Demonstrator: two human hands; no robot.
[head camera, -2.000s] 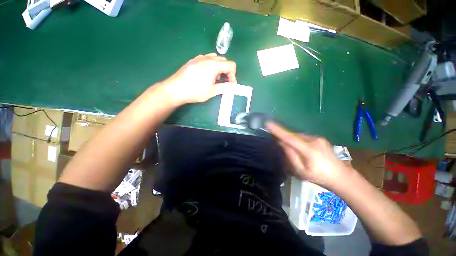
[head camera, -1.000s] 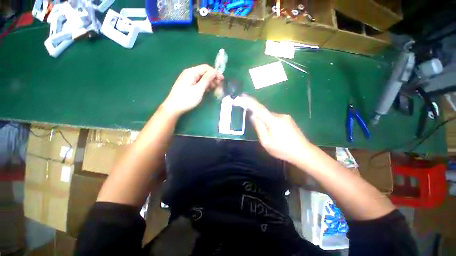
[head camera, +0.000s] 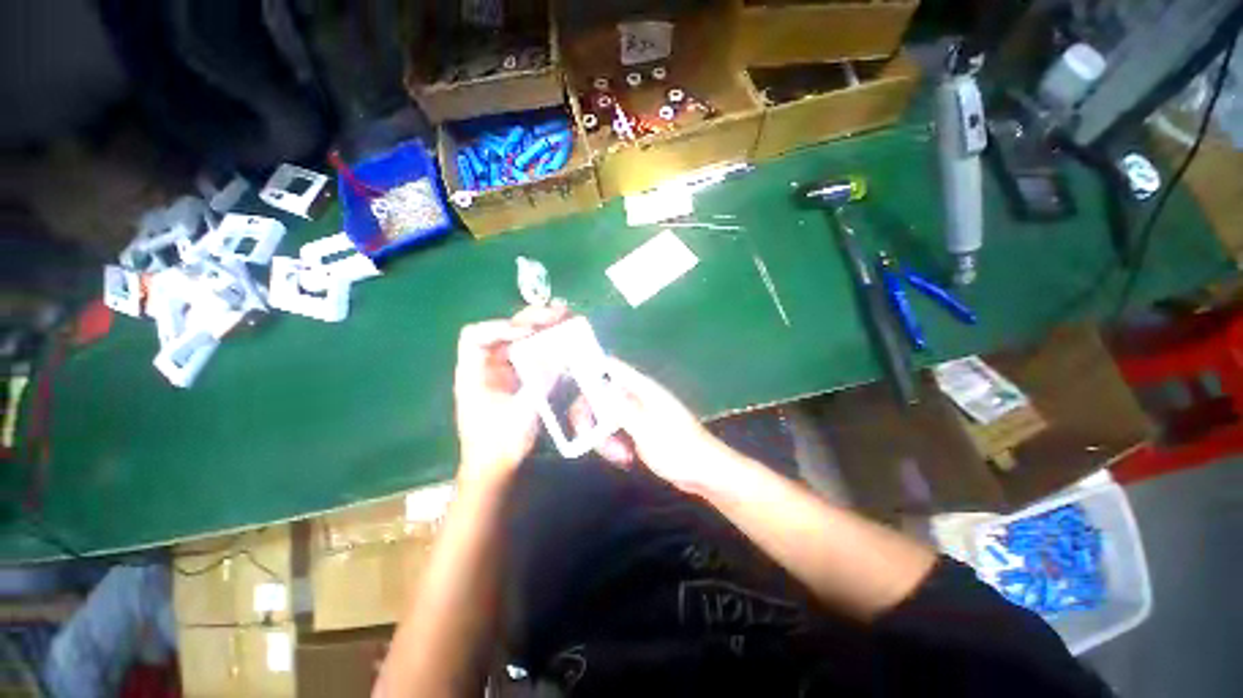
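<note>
A white rectangular housing (head camera: 556, 357) with a window opening is held up over the bench's front edge, slightly tilted. My left hand (head camera: 494, 389) grips its left side. My right hand (head camera: 652, 426) grips its right side, with fingers showing behind the window. A small clear bottle (head camera: 533, 281) lies on the green bench just beyond my left fingertips. A white sheet (head camera: 653, 267) lies on the bench beyond the housing. Whether anything sits inside the housing cannot be told.
White housings (head camera: 205, 280) are piled at left beside a blue tray (head camera: 395, 199). Cardboard boxes (head camera: 525, 205) line the back. A mallet (head camera: 872, 293), blue pliers (head camera: 900, 303) and grey tool (head camera: 961, 177) lie at right. A white tub (head camera: 1125, 545) of blue cells is low right.
The view has turned, showing more of the back boxes and left pile. The housing was on the bench and is now lifted in both hands. The dark blurred item near the hands no longer shows.
</note>
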